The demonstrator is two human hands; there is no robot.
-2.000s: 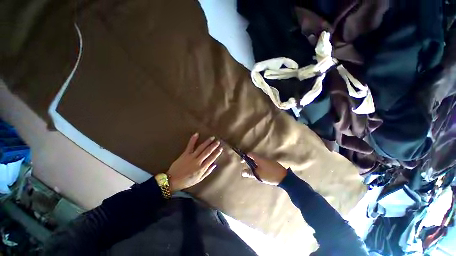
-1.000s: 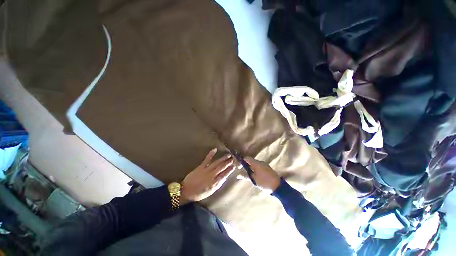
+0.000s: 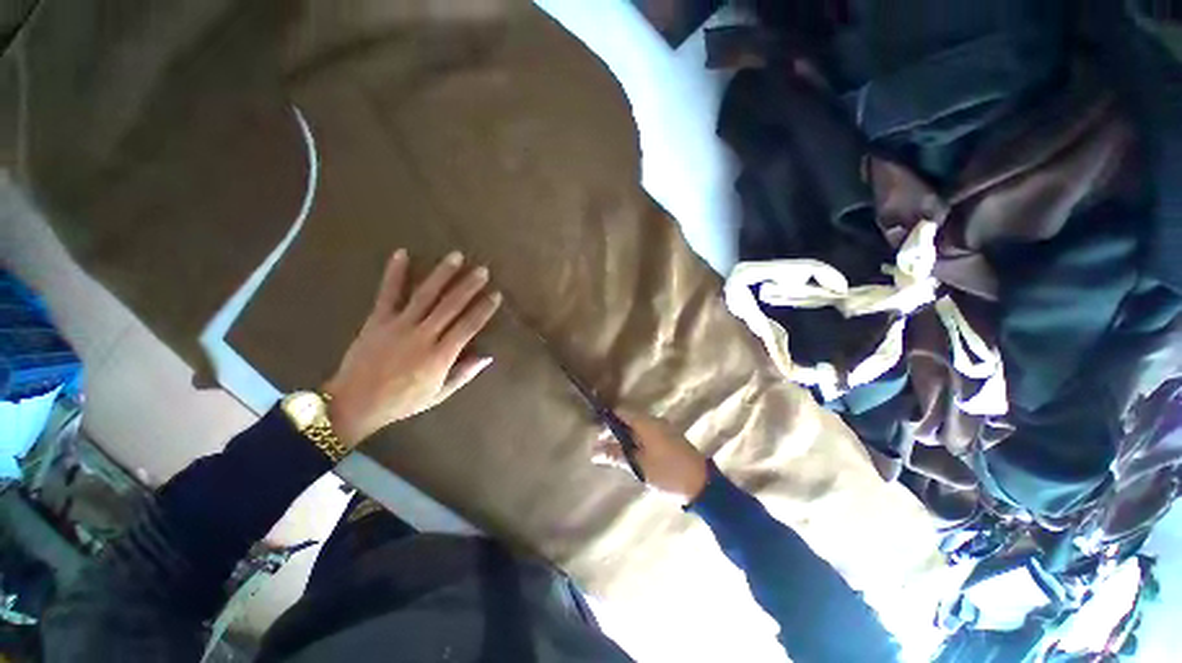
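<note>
The brown cloth [image 3: 544, 194] covers the table front, with soft folds on its right side and bright glare at the lower right. My left hand [image 3: 412, 347], with a gold watch on the wrist, lies flat on the cloth, fingers apart. My right hand [image 3: 655, 456] grips the handles of the dark fabric shears [image 3: 599, 412] to the right of and below my left hand. The blades point up-left along a thin dark line in the cloth. A curved cut edge opens at the left, with white table showing.
The white table [image 3: 694, 117] shows beyond the cloth. A heap of dark green and maroon-brown cloth [image 3: 1076, 311] lies at the right, with a knotted cream cloth strip [image 3: 817, 288] on it. Blue crates [image 3: 36, 339] stand at the far left edge.
My left hand has moved up-left along the cloth, away from the shears. My right hand and the shears have shifted slightly left in view. The view itself has shifted, with the pile lower and farther right.
</note>
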